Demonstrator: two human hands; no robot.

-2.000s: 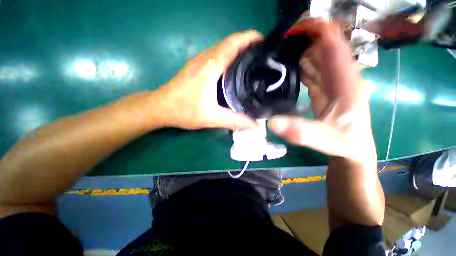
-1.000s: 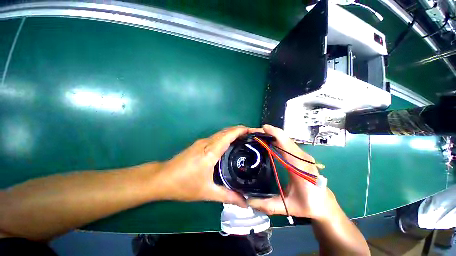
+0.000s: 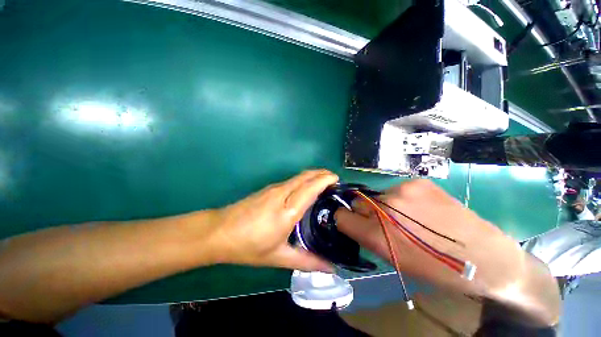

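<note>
The camera housing with its black inner holder (image 3: 321, 230) is held open end up at the bench's near edge. My left hand (image 3: 280, 220) is wrapped around its left side. My right hand (image 3: 422, 230) has fingertips at the right part of the black opening; what they touch inside is hidden. Red, orange and dark lead wires (image 3: 422, 245) run out over the back of my right hand to a white connector plug (image 3: 468, 270); a smaller plug (image 3: 410, 305) hangs lower. The white mounting base (image 3: 321, 290) sticks out toward me.
The automatic screw feeder (image 3: 471, 99) stands at the back right. The electric screwdriver (image 3: 520, 150) lies with its front end at the feeder's pickup. A silver rail (image 3: 290, 31) runs along the back. A person's light sleeve (image 3: 570, 250) is at the right edge.
My right hand has moved from the housing's right side onto its opening, fingers now reaching in. The wires and plugs have shifted right and down, lying over that hand.
</note>
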